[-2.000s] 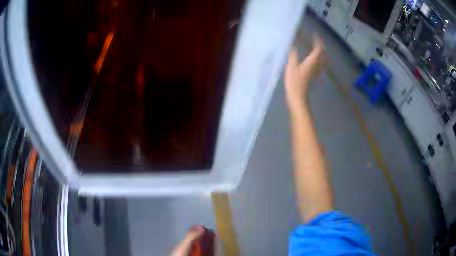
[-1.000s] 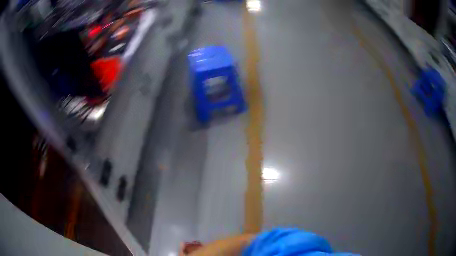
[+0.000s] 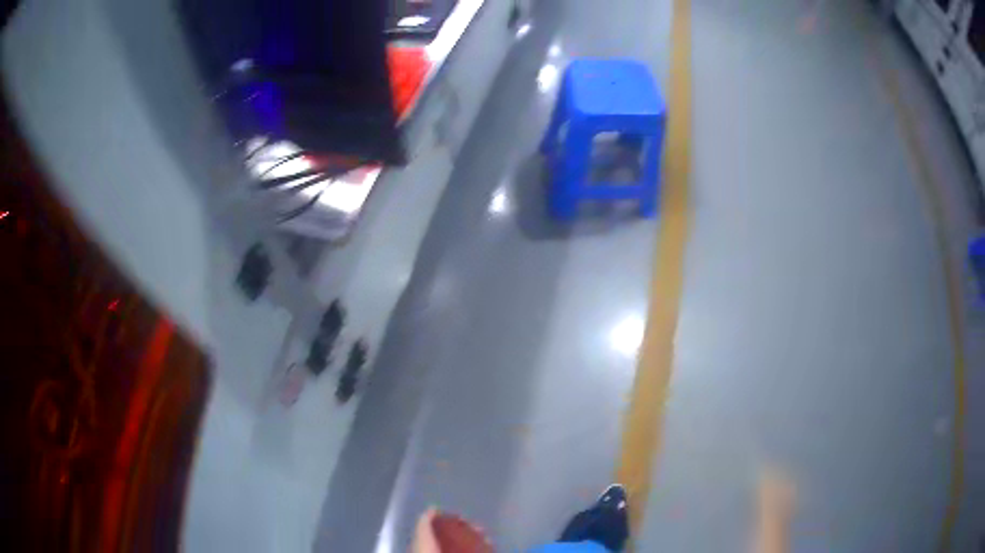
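Observation:
My left hand [image 3: 424,534] is at the bottom edge, left of centre, mostly cut off by the picture's rim. It is closed around a reddish-brown piece [image 3: 462,535], possibly stacked carrier blocks, whose lower part is out of the picture. A blurred skin-coloured shape at the bottom right, apparently my right hand [image 3: 774,512], is over the floor. Its fingers and anything in them cannot be made out.
A blue stool [image 3: 610,140] stands beside a yellow floor line [image 3: 661,324]. On the left are a pale machine cabinet [image 3: 373,270], a dark monitor [image 3: 308,76], a red-orange bin [image 3: 406,78] and a dark orange-lit window [image 3: 97,400]. A shoe [image 3: 603,518] shows below.
The view has turned from the large pale-framed door to the aisle. The right arm, raised earlier and then low across the front, now shows only as a blur at bottom right. The brown piece stays low.

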